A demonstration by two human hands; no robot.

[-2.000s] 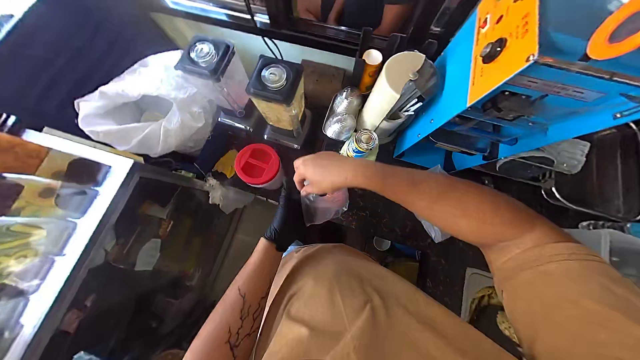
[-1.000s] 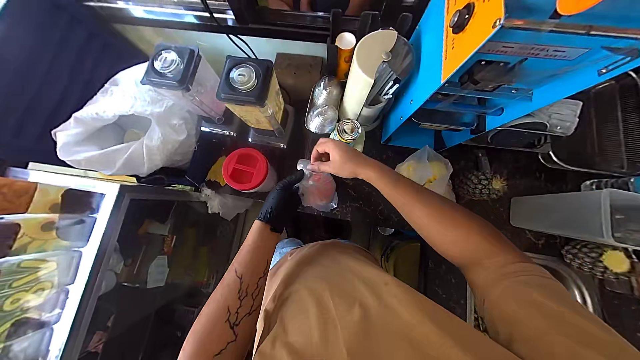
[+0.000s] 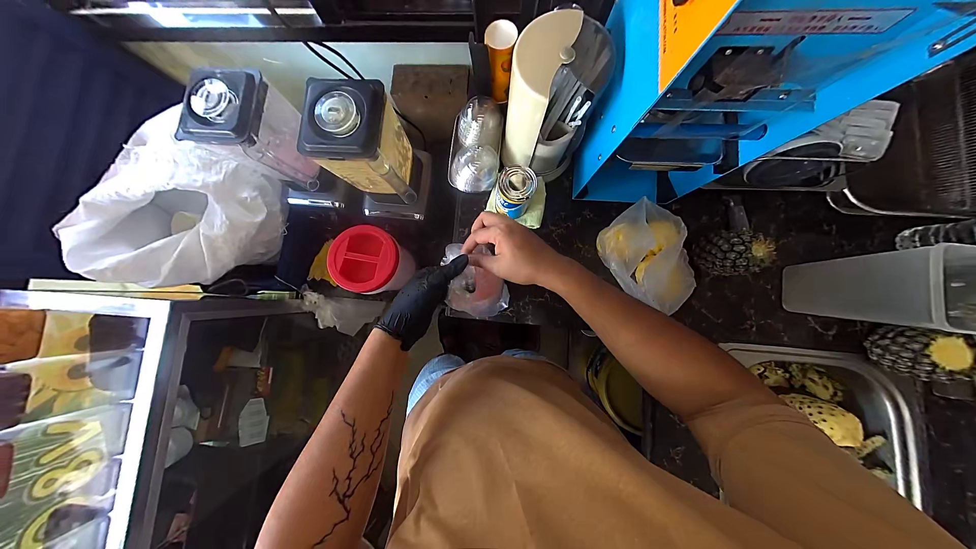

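A clear plastic bag (image 3: 488, 300) with something pinkish inside is at the near edge of the dark counter. My left hand (image 3: 421, 300), in a black glove, pinches the bag's upper left part. My bare right hand (image 3: 509, 248) has its fingertips on the top of the same bag, touching the gloved fingers. Just beyond the right hand an opened tin can (image 3: 515, 188) stands on a pale green cloth. Left of the hands is a tub with a red lid (image 3: 363, 259).
Two blender jugs (image 3: 358, 145) and a white plastic sack (image 3: 164, 217) stand at the left. Clear domed lids (image 3: 476, 145) are behind the can. A blue machine (image 3: 621, 114), a bag of yellow fruit (image 3: 646, 255), pineapples (image 3: 733, 250) and a steel sink (image 3: 907, 435) are at the right.
The view has shifted to the right. My right hand was a fist above the bag two seconds ago; now its fingers are at the bag's top beside my left fingertips.
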